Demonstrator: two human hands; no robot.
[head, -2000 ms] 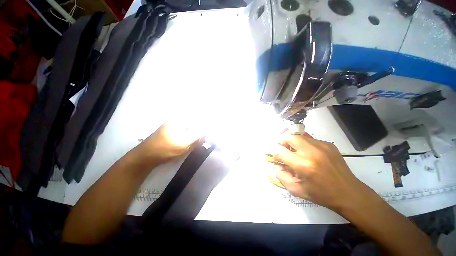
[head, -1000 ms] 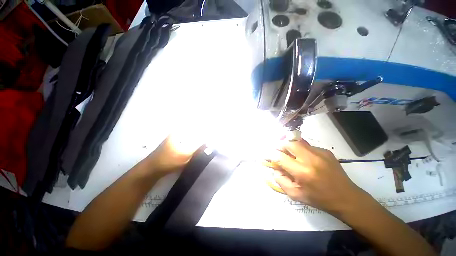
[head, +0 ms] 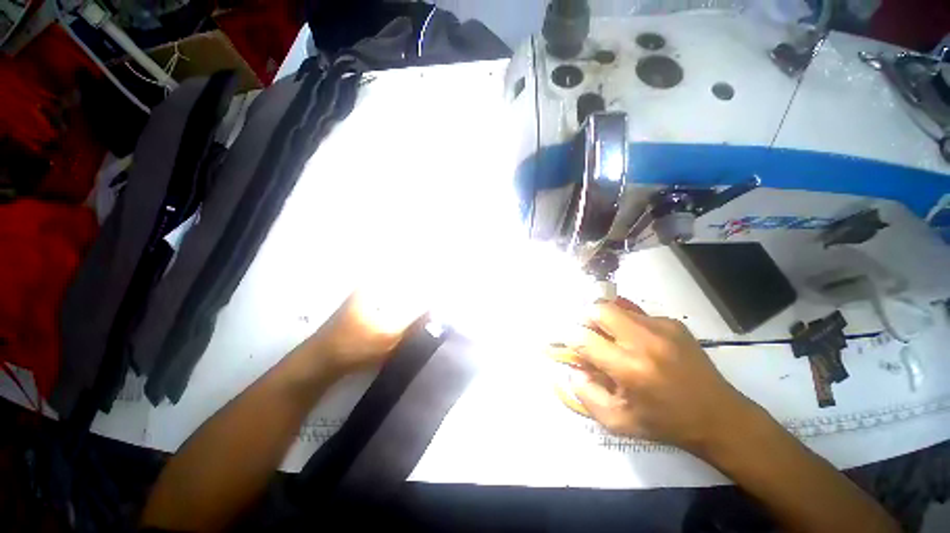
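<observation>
A dark grey and black fabric strip (head: 401,411) runs from the near table edge up towards the needle area, where glare hides its far end. My left hand (head: 365,331) lies at the strip's upper left edge, its fingertips lost in glare. My right hand (head: 641,370) is right of the strip, below the machine head, fingers curled; a yellow edge shows under them. The white sewing machine (head: 729,120) with a blue stripe stands above. Needle and presser foot are hidden by glare.
Long dark stacked strips (head: 234,219) lie at the left, beside red cloth (head: 42,281). Dark cloth (head: 417,36) is behind the table. A black flat rectangle (head: 738,285) and a small dark jagged piece (head: 823,354) lie right of my right hand. Ruler markings (head: 849,420) run along the near edge.
The camera view has shifted, so the machine and strips sit slightly lower in the picture. Both hands keep nearly the same place at the strip and below the machine head.
</observation>
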